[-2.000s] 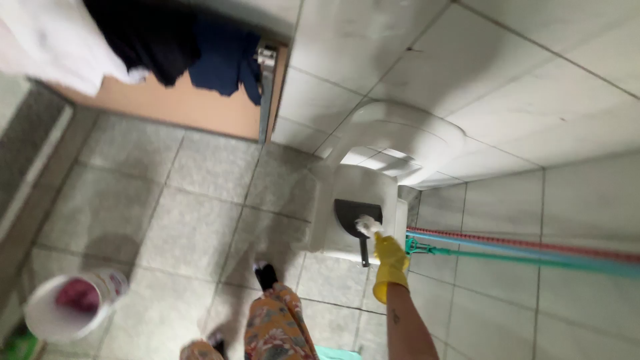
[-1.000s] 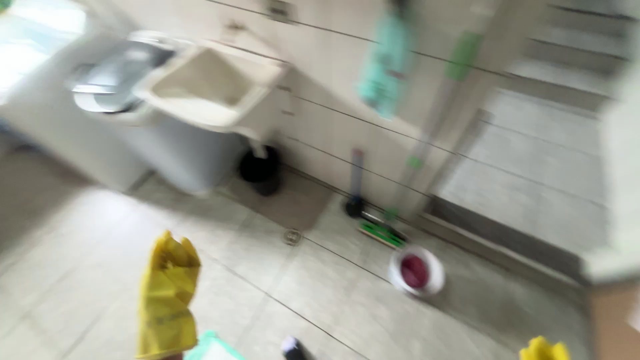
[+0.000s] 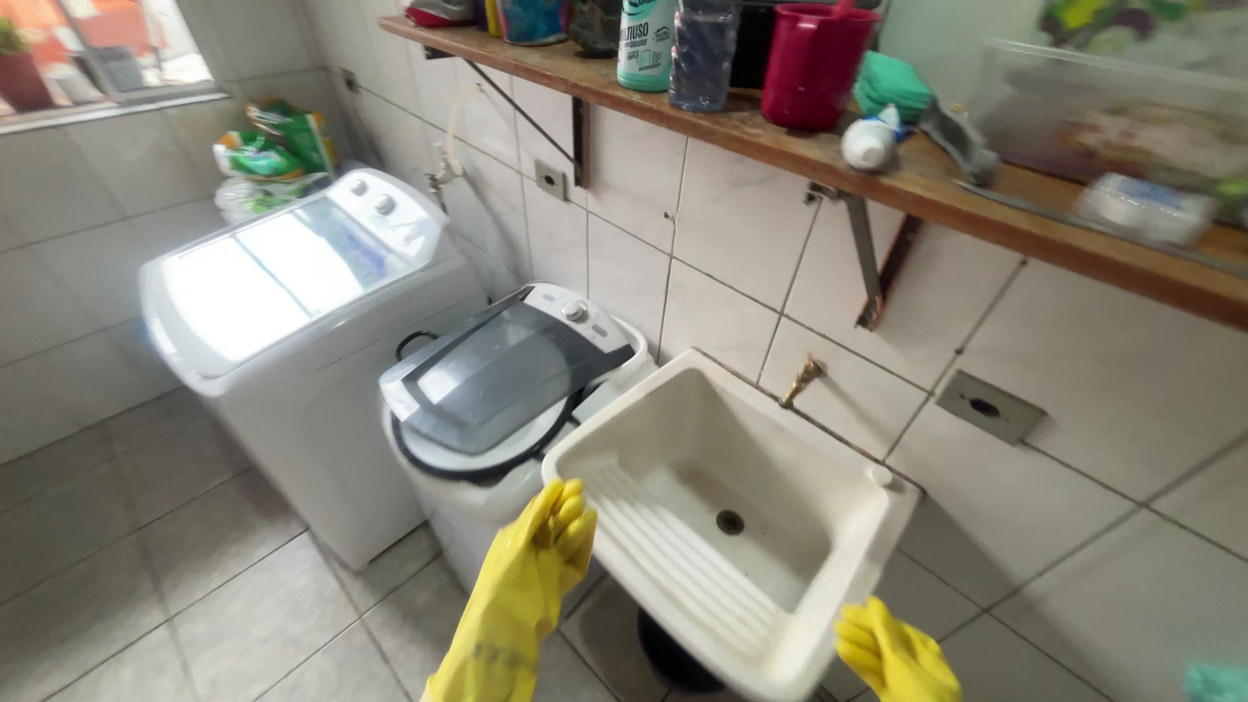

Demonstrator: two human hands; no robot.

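Both hands wear yellow rubber gloves. My left hand [image 3: 551,546] is in front of the left rim of the white laundry sink [image 3: 721,565], its fingers loosely curled with nothing seen in them. At the sink's lower right corner is my right hand [image 3: 892,648], fingers bent and bunched; I see no object in it, though its palm is hidden. The sink has a ribbed washboard slope, a dark drain and a brass tap [image 3: 804,378] on the wall above. Left of the sink stands a small washing machine [image 3: 507,380] with a grey see-through lid.
A larger white washing machine [image 3: 322,322] stands farther left. Above the sink runs a wooden shelf [image 3: 741,136] on metal brackets, holding a red plastic jug [image 3: 814,68], a spray-type cleaner bottle [image 3: 646,44] and a clear plastic box [image 3: 1111,117]. A black bucket [image 3: 673,648] sits under the sink.
The view has swung from the white chair and dustpan, past the bucket and brooms, to the sink and shelf. The white brush-like thing earlier at my gloved hand is out of sight.
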